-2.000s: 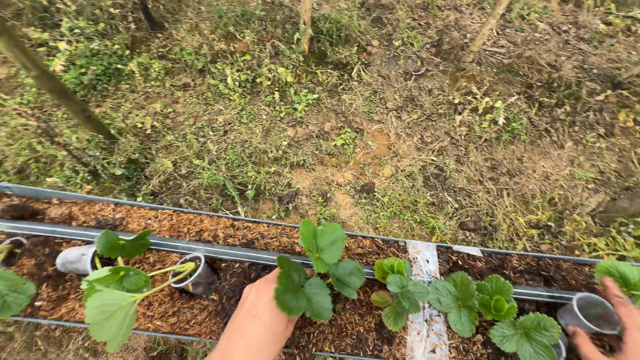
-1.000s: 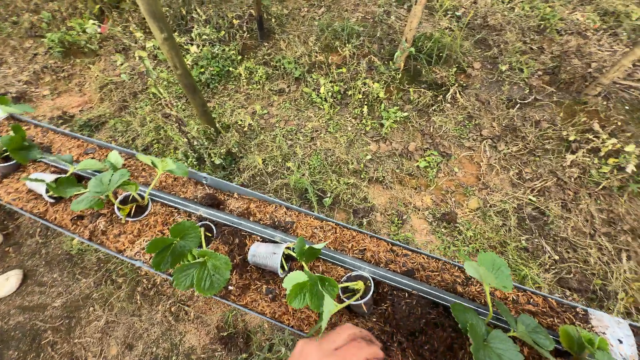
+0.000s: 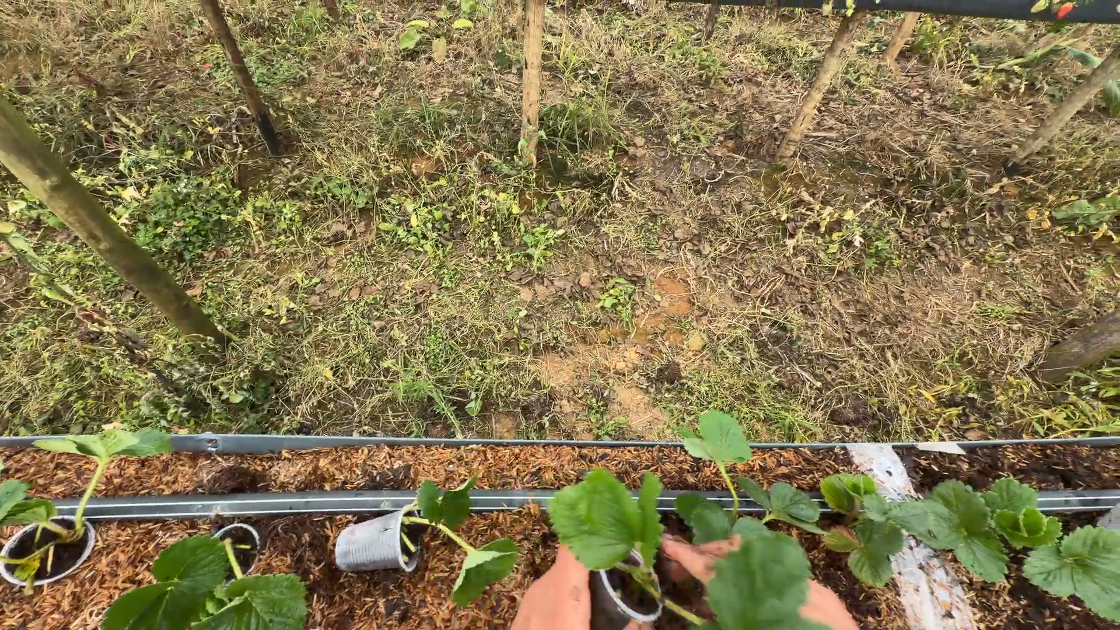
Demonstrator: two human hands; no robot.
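Note:
At the bottom centre my left hand point(image 3: 557, 597) holds a plastic cup point(image 3: 623, 598) with a strawberry plant point(image 3: 604, 521) in it. My right hand point(image 3: 700, 560) is just right of the cup, its fingers at the dark soil and partly hidden by leaves; whether it grips anything cannot be told. To the left, a whitish cup point(image 3: 372, 542) lies on its side with a seedling coming out of it. Two more potted seedlings are farther left, one in an upright cup point(image 3: 48, 551).
A long trough of brown husks point(image 3: 472, 459) runs across the bottom, with a grey rail point(image 3: 289, 505) along it. A whitish crosspiece point(image 3: 919, 560) spans it at right, among more strawberry plants point(image 3: 971, 525). Wooden posts point(image 3: 532, 79) stand in the weedy ground beyond.
The view has swung back to the right. Both hands are now together at a potted plant; a second ago only one hand showed, near an upright cup beside the lying one.

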